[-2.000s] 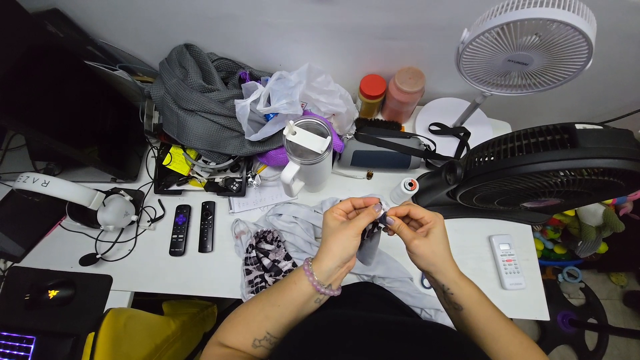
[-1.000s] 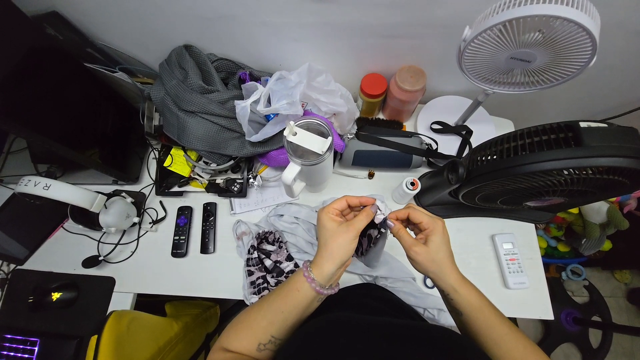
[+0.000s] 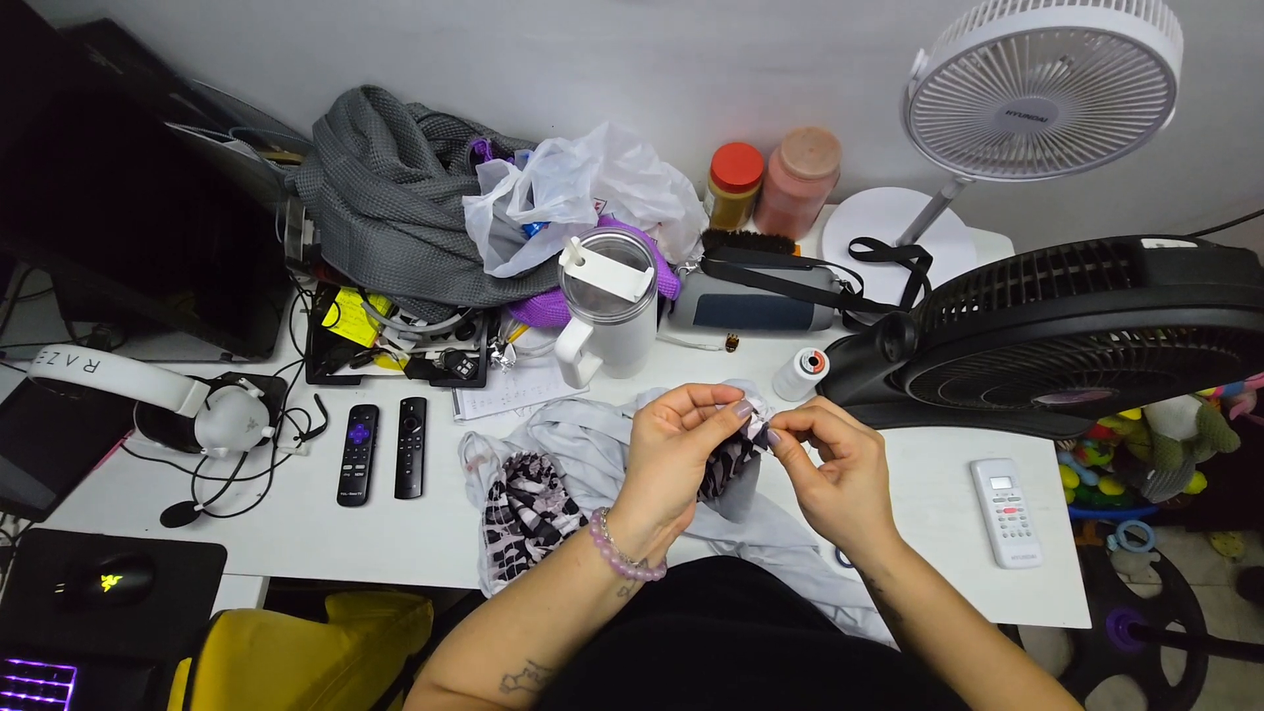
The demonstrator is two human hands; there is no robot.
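Observation:
Grey fabric [image 3: 583, 434] with black-and-white patterned parts [image 3: 531, 509] lies across the desk's front and hangs over its edge. My left hand [image 3: 681, 449] pinches a gathered patterned bit of this fabric between thumb and fingers. Close beside it, my right hand [image 3: 825, 459] grips the same bit from the other side. Whether a needle or thread is between the fingertips cannot be told. A white thread spool [image 3: 801, 374] stands just behind my right hand. Part of a small dark ring-shaped thing [image 3: 842, 558] shows beside my right wrist.
A white lidded tumbler [image 3: 617, 306] and a grey speaker [image 3: 755, 296] stand behind the hands. Black fan [image 3: 1066, 346] and white fan [image 3: 1042, 99] are at the right, near a white remote [image 3: 1005, 513]. Two black remotes [image 3: 357, 454] and a headset [image 3: 148, 390] lie left.
Both hands stay close together at the fabric. The patterned part between them shows more than it did two seconds ago.

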